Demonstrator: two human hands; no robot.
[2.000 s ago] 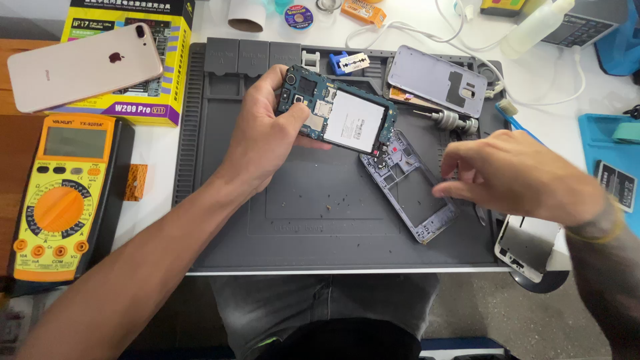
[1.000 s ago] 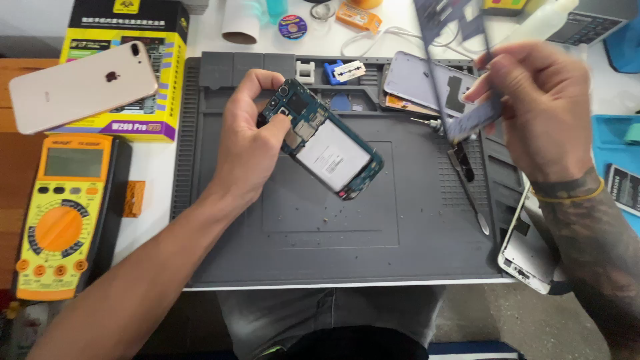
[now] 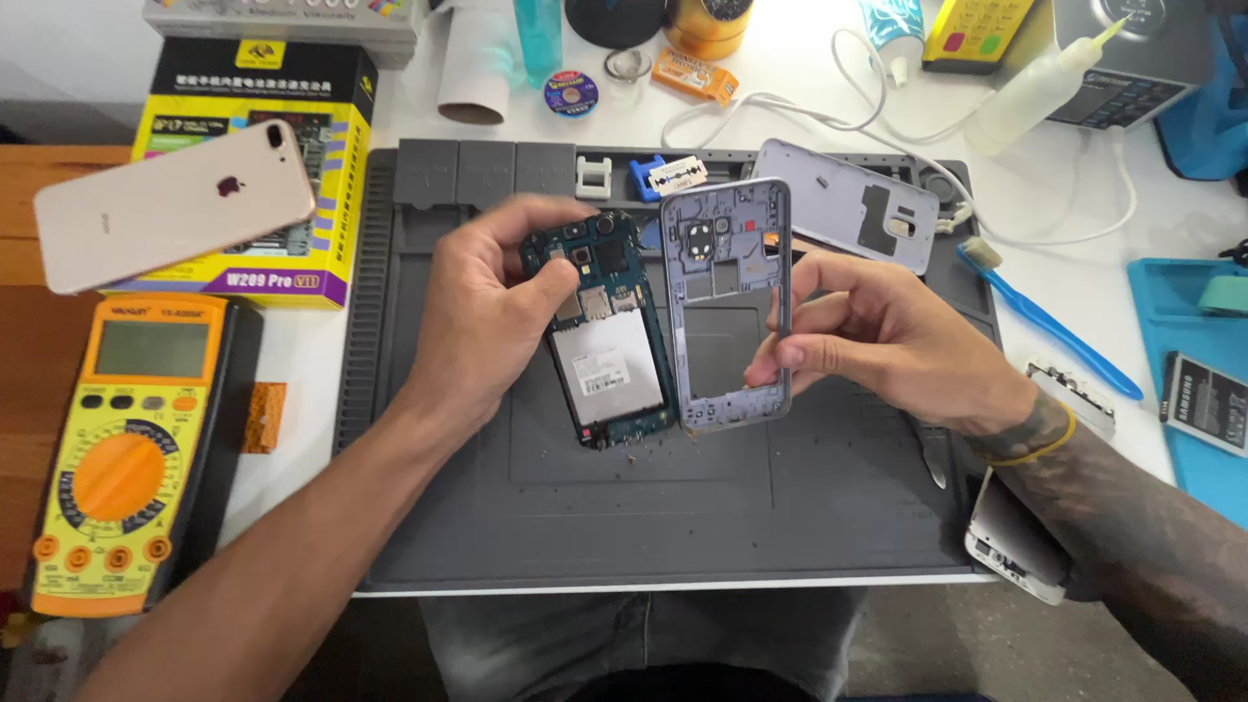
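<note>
My left hand grips the upper left of an opened smartphone's inner assembly, whose circuit board and white-metal battery bay face up. Close to its right side stands a lavender phone mid-frame, tilted up and pinched at its right edge by my right hand. The frame's inner side, with a large rectangular opening, faces me. Both parts are held above a dark grey repair mat. Beyond them lies a lavender back cover at the mat's far right, near a razor blade on a blue clip.
A yellow multimeter and a pink iPhone on a yellow box are at left. At right lie a blue brush, a metal spatula, a white phone part and a battery. Small debris dots the mat.
Two seconds ago the mid-frame lay on the mat; one second ago my right hand held it raised at upper right. It is now beside the phone assembly, which stays in my left hand.
</note>
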